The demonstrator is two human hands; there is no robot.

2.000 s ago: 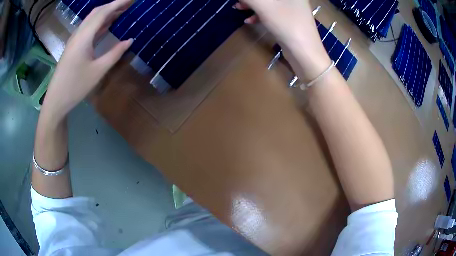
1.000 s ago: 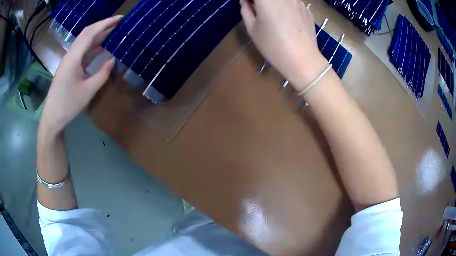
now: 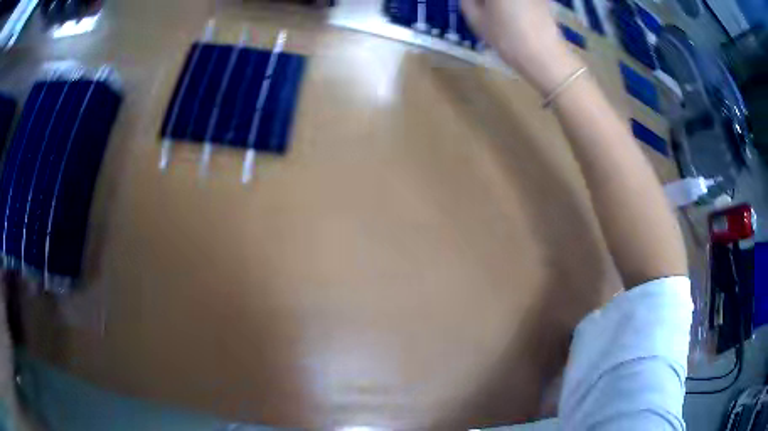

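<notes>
My right hand (image 3: 507,21) is at the top edge, partly cut off, touching or just over a dark navy stack of tabbed cells (image 3: 421,14); its fingers are blurred and hidden. A navy solar cell (image 3: 234,99) with three silver ribbons sticking out past both edges lies flat on the brown tabletop, left of centre. A thick stack of tabbed cells (image 3: 61,172) with silver ends lies at the left. My left hand is out of the picture; only a blurred sliver, perhaps of my left arm, shows at the left edge.
Narrow blue cell strips (image 3: 649,137) lie at the far right beside a round dark cage, perhaps a fan (image 3: 714,143). A white bottle with nozzle (image 3: 689,191), a red container (image 3: 733,223) and dark cords are at the right edge. The brown tabletop (image 3: 354,252) has glare spots.
The view has swung to the right. My right hand has left the large stack and is now at another stack farther right. My left hand has gone out of view.
</notes>
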